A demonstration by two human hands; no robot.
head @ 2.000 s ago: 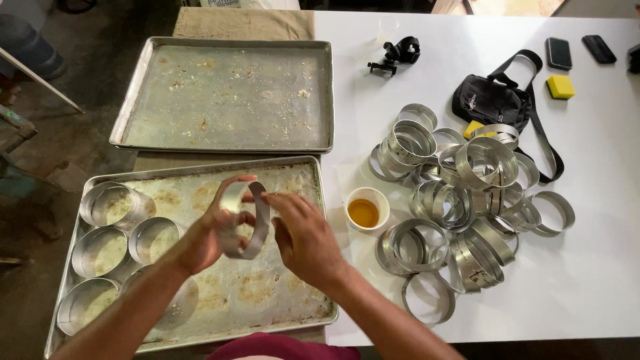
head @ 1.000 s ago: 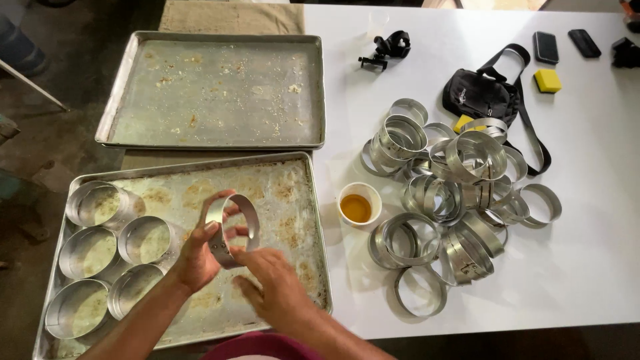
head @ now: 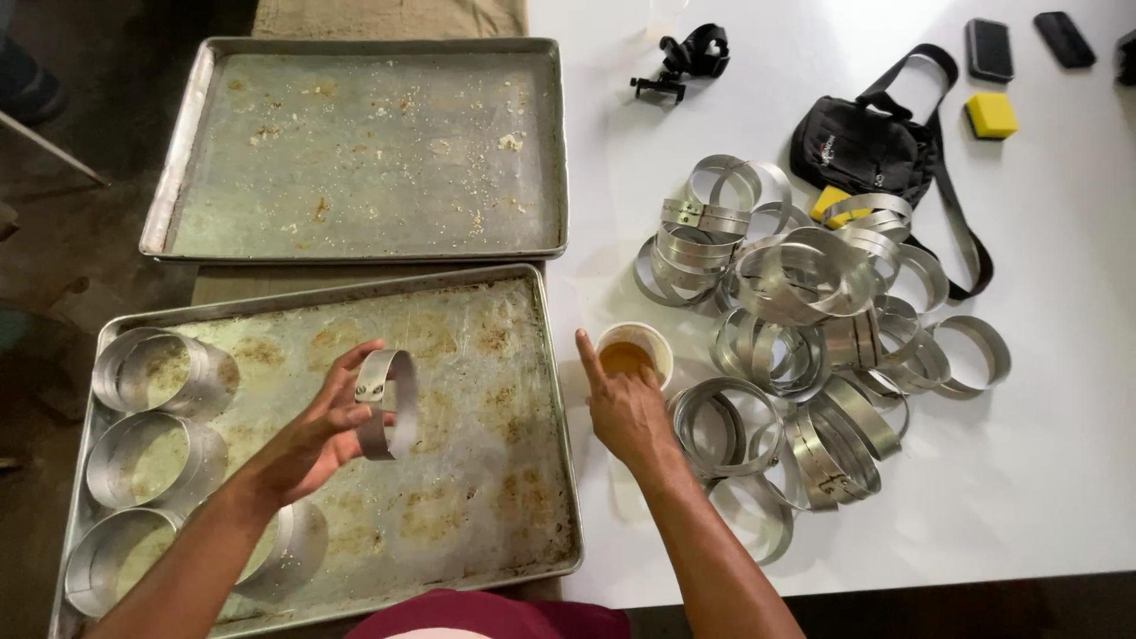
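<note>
My left hand (head: 324,426) holds a metal ring mould (head: 388,404) upright on edge above the lower baking tray (head: 558,426). Fingers of my right hand (head: 628,413) dip into a white cup (head: 664,342) of amber liquid (head: 626,358), its index finger stretched out past the rim. Several ring moulds (head: 142,457) stand at the left side of the tray, partly hidden by my left forearm. To the right of the cup lies a loose heap of metal ring moulds (head: 803,275).
A second baking tray (head: 355,160) with crumbs lies beyond the first. Behind the heap are a black bag (head: 865,151) with a strap, a yellow sponge (head: 991,116) and another yellow piece (head: 834,204). A black strapped mount (head: 688,62) and two dark flat objects (head: 990,51) lie farther back.
My right hand has left the ring mould and moved right to the cup, its fingertips now inside. My left hand still holds the ring above the tray.
</note>
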